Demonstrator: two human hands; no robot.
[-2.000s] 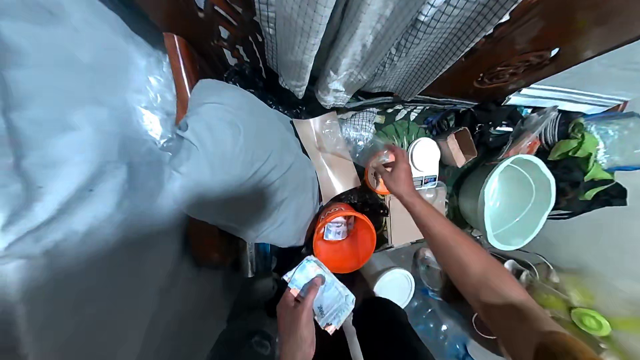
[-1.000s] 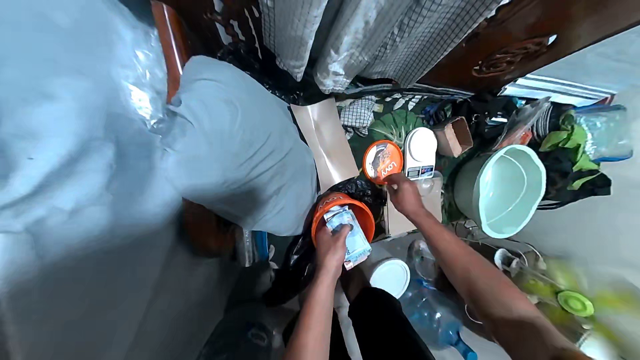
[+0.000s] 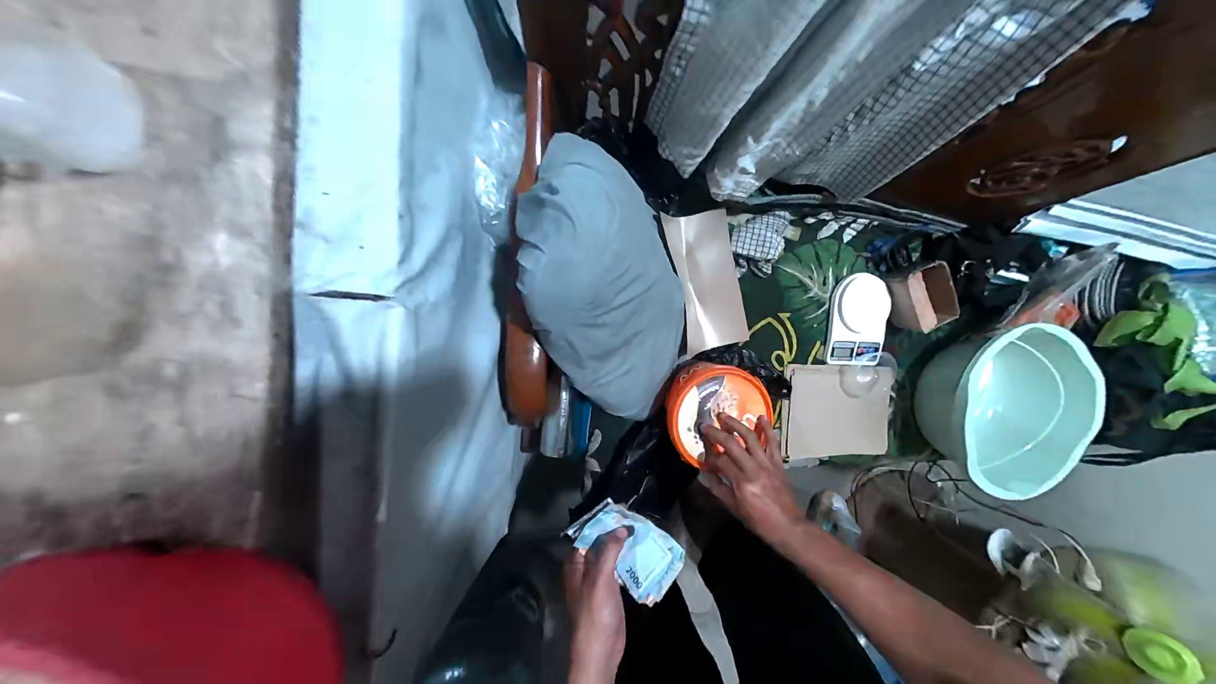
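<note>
A stack of banknotes [image 3: 644,559] is pinched between the thumb and fingers of my left hand [image 3: 598,594], low in the middle of the view. Above and to its right stands an orange plastic tub, its round printed lid [image 3: 701,418] lying over the opening. My right hand [image 3: 755,475] rests on the lid with spread fingers; the palm faces down. Whether the lid is pressed fully on cannot be told. The inside of the tub is hidden.
Beside the tub are a black plastic bag [image 3: 646,465], a grey pillow [image 3: 603,275] and a cardboard piece [image 3: 836,418]. Further right stand a white digital kitchen scale [image 3: 860,313], a small cardboard box [image 3: 923,296] and a pale green bucket [image 3: 1031,408]. Cables lie below the bucket.
The orange lid, beside the scale a second ago, now covers the tub with my right hand on it. My left hand with the banknotes has come out of the tub. The view has swung left.
</note>
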